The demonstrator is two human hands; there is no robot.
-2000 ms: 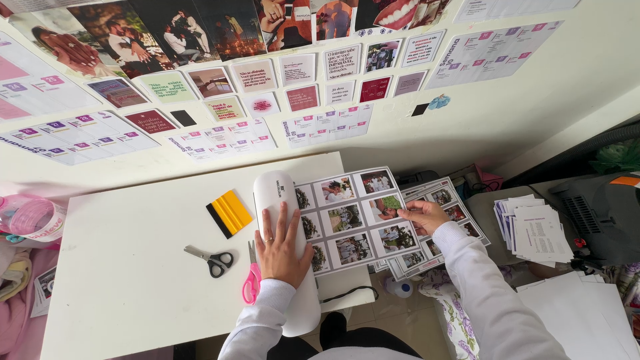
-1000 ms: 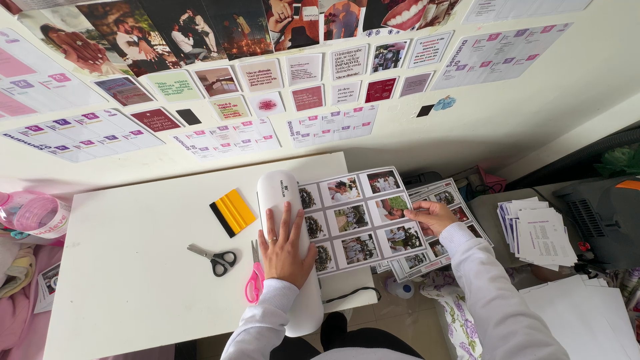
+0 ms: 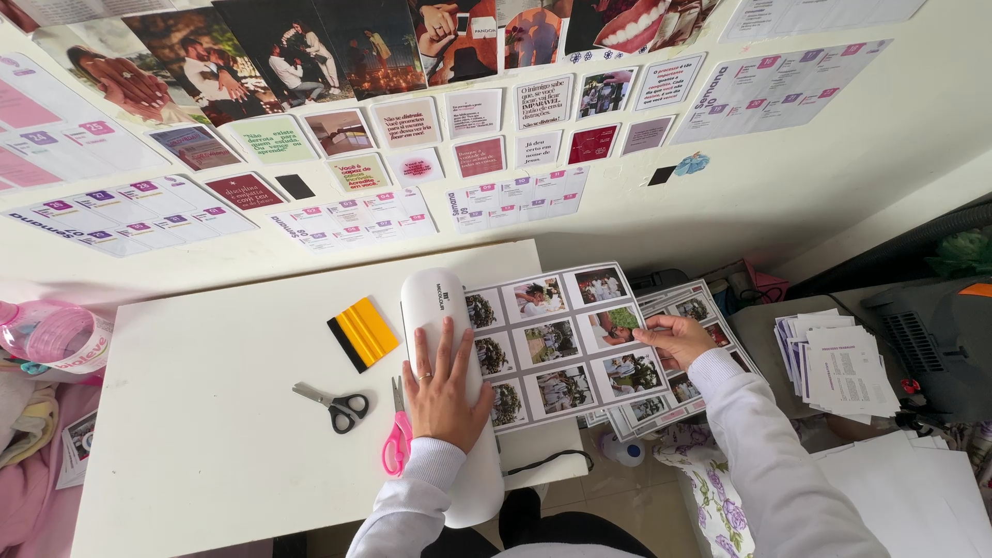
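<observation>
A white Mecolour laminator stands across the right part of the white table. My left hand lies flat on top of it, fingers slightly spread, with a ring on one finger. My right hand pinches the right edge of a sheet of printed photos, whose left edge meets the laminator. Further photo sheets lie beneath and to the right of that one. Left of the laminator are pink-handled scissors, partly beside my left wrist, black-handled scissors and a yellow squeegee with a black edge.
The white table stands against a wall covered with photos and printed cards. A pink plastic bottle is at the far left. At the right are a stack of printed papers, blank white sheets and a dark grey machine. A cord hangs near the table edge.
</observation>
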